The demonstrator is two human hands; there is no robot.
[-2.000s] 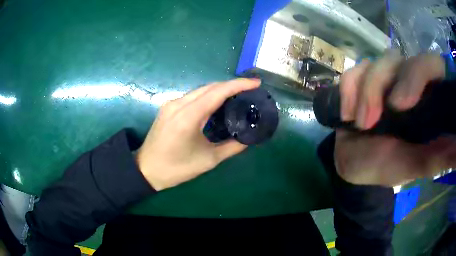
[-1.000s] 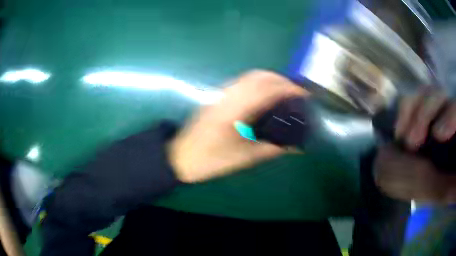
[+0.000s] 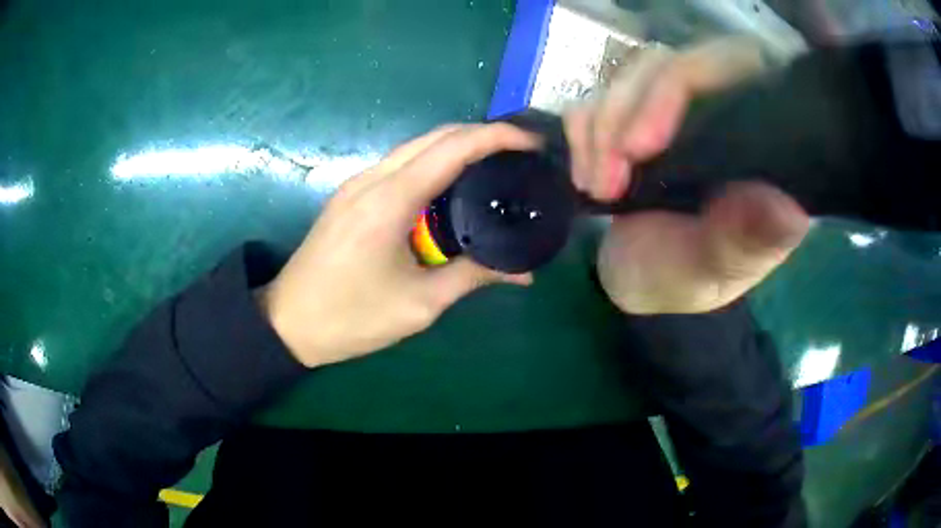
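Note:
My left hand (image 3: 377, 242) is closed around a short black light-up unit, its fingers and thumb on the sides. The unit's side glows orange and yellow. Its flat black end cover (image 3: 511, 235) faces up, with two shiny points near the middle. My right hand (image 3: 681, 191) grips the thick black electric screwdriver (image 3: 779, 139), blurred, its front end close beside the cover's right edge. The screwdriver's tip is not clearly seen, and I cannot tell if it touches the cover.
The screw feeder, with a blue side (image 3: 523, 57) and silvery top, stands at the upper right, partly hidden by my right hand. The glossy green table (image 3: 206, 93) curves toward my lap. A blue object (image 3: 834, 404) is at the lower right by the floor.
My right hand has brought the screwdriver left, from beside the feeder to the unit. The unit's side has changed from turquoise to orange-yellow. My left hand still holds it.

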